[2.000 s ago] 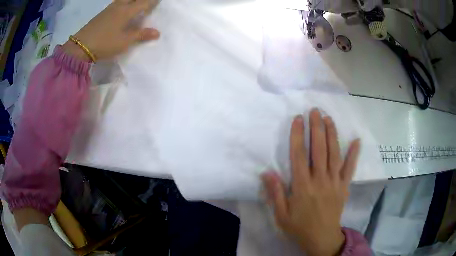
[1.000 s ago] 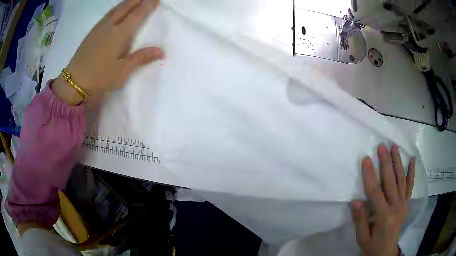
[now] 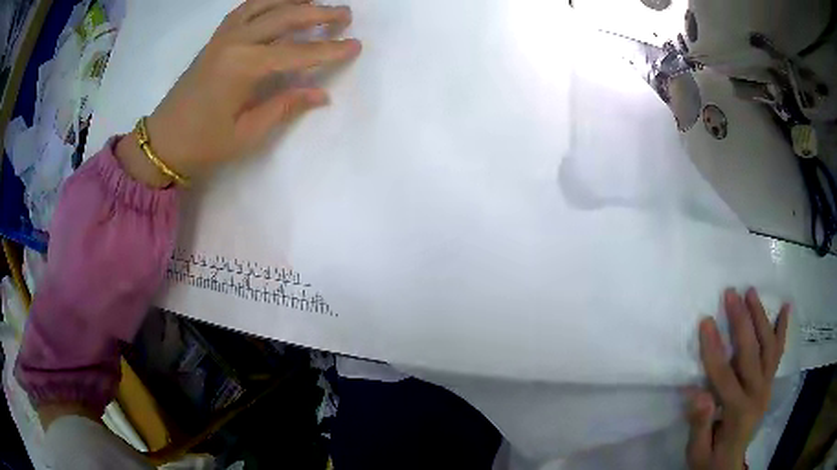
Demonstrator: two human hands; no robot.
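A large white fabric panel (image 3: 459,239) lies spread over the table and part of the machine bed, its lower part hanging over the front edge. My left hand (image 3: 266,78) is at the upper left with fingers and thumb apart, over the panel's left side; whether it touches the cloth is hard to tell. My right hand (image 3: 739,367) lies flat on the panel near its lower right, fingers slightly spread, wrist cut off by the picture's edge. The presser foot area (image 3: 675,62) of the sewing machine shows beyond the cloth, blurred by glare.
Black-handled shears (image 3: 820,207) lie at the right edge. A printed ruler (image 3: 248,280) runs along the table front. Paper and fabric scraps (image 3: 55,119) lie at far left. My dark-clothed lap (image 3: 404,422) is below the table edge.
The panel's far edge has shifted up over the machine bed and covers more of the metal plate. My left hand has moved slightly right; my right hand has moved slightly right and down.
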